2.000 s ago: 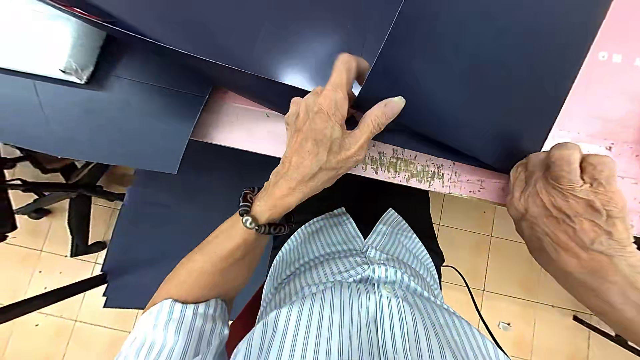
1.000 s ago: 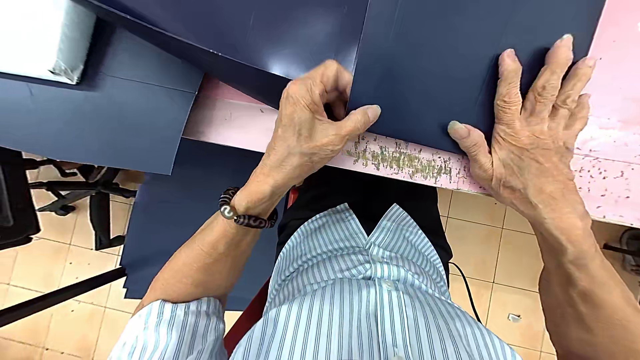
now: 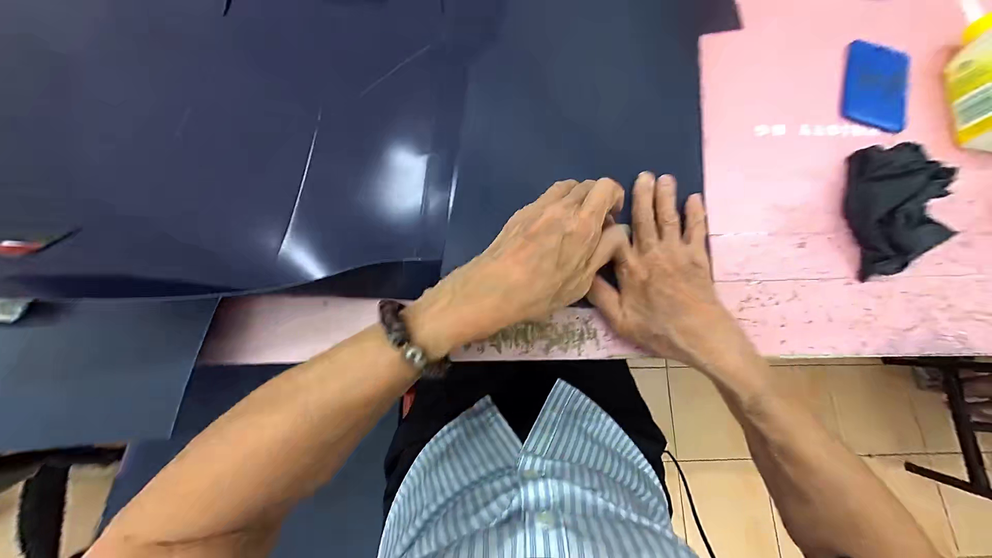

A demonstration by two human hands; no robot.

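Note:
A dark navy sheet [image 3: 573, 101] with a smooth surface lies on the pink tabletop [image 3: 783, 310], its near edge close to the table's front edge. Across its left side is a larger, glossy navy sheet [image 3: 232, 139], slightly lifted at its near edge. My left hand [image 3: 542, 248], fingers curled down, rests on the sheet by its near right corner; whether it pinches anything is hidden. Right beside it, touching it, my right hand [image 3: 659, 263] presses on the sheet's right edge, palm down and fingers extended.
On the right of the table are a crumpled black cloth [image 3: 891, 205], a flat blue object [image 3: 876, 85] and a yellow and white bottle [image 3: 973, 93]. A red-handled tool [image 3: 23, 246] lies on the glossy sheet. Another dark sheet [image 3: 93, 372] overhangs the front edge at left.
My left hand has moved right, from the seam between the sheets to beside my right hand. My right hand's fingers are closer together than a second ago. The view has shifted.

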